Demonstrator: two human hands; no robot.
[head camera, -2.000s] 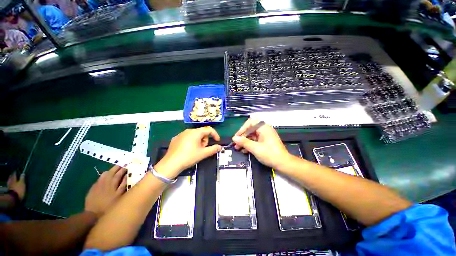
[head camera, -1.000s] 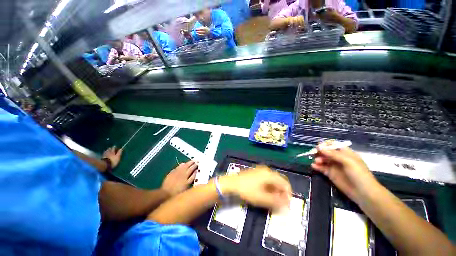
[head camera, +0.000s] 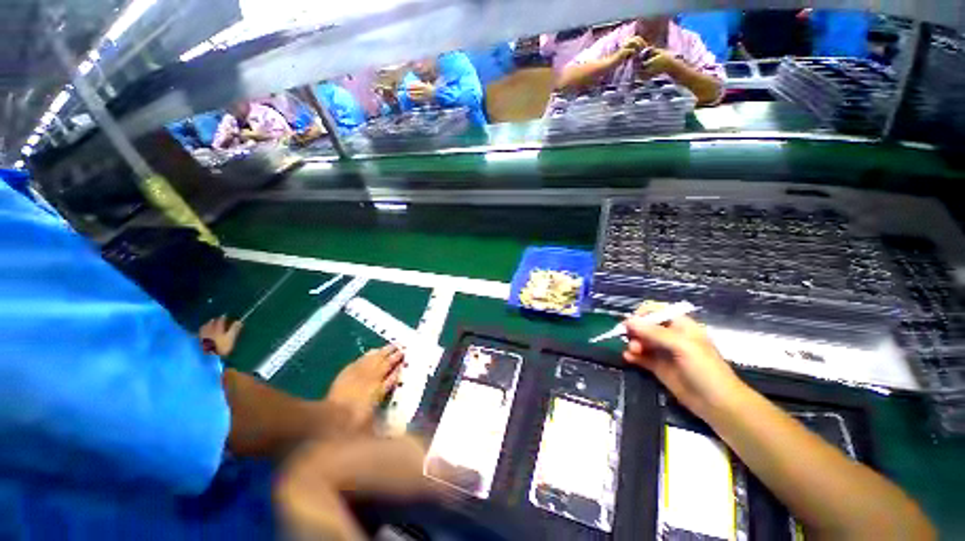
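Observation:
The black carrier tray (head camera: 525, 423) holds several phone bodies in slots. The leftmost phone body (head camera: 472, 423) and the phone body beside it (head camera: 577, 454) show dark top ends and white centres. My right hand (head camera: 673, 354) holds white tweezers (head camera: 645, 320) above the tray's back edge, tips pointing left. A third phone body (head camera: 698, 481) lies partly under my right forearm, and a fourth (head camera: 825, 428) is mostly hidden behind it. My left hand (head camera: 365, 476) is blurred at the leftmost phone's lower left; its fingers cannot be made out.
A blue parts bin (head camera: 553, 256) with tan pieces stands behind the tray. Blister trays (head camera: 741, 248) and a white paper strip (head camera: 815, 354) lie at the right. Another person's hand (head camera: 368, 380) rests by white strips (head camera: 423, 354) at the left; that person's blue sleeve (head camera: 95, 349) fills the left.
My left hand has moved from the second phone down and left, uncovering both left phones. My right hand has left the second phone's top and stays raised with the tweezers. The view has swung left.

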